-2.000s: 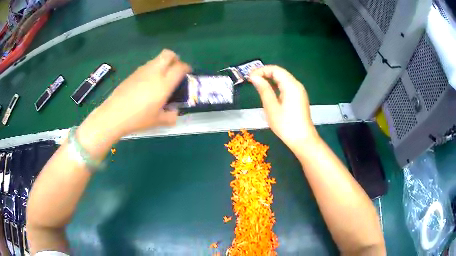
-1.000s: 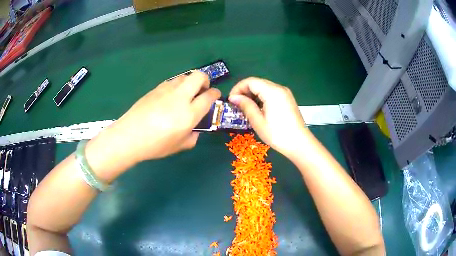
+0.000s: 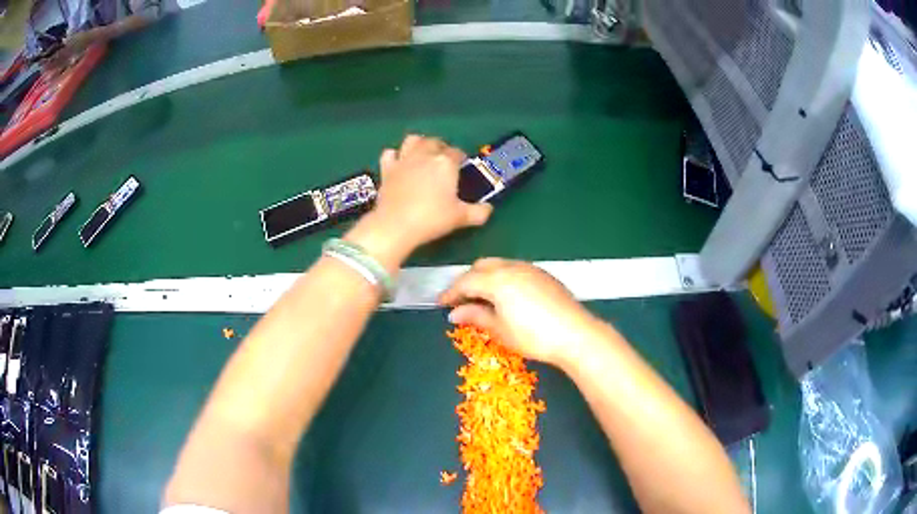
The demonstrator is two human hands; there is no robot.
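Observation:
My left hand (image 3: 427, 188) is over the belt, its fingers and thumb around the screen end of an open phone (image 3: 513, 159). An orange bit shows near the middle of this phone, beside its board. Another open phone (image 3: 320, 207) lies on the belt left of my hand, dark screen to the left and board to the right. My right hand (image 3: 523, 309) is low at the top end of the pile of small orange parts (image 3: 500, 432). Its fingers are bent close together. Whether they hold a part is hidden.
Smaller-looking phones (image 3: 109, 211) lie on the belt (image 3: 402, 95) at left; one (image 3: 700, 179) is by the grey housing (image 3: 812, 206). A pale rail (image 3: 623, 278) edges the belt. Black tray (image 3: 55, 402) left, black slab (image 3: 719, 366) and plastic bag (image 3: 850, 432) right, cardboard box (image 3: 340, 30) far.
The held phone has moved from the rail out over the belt. My right hand has left it and come down to the orange pile. Phones at left have shifted left; one now shows at right.

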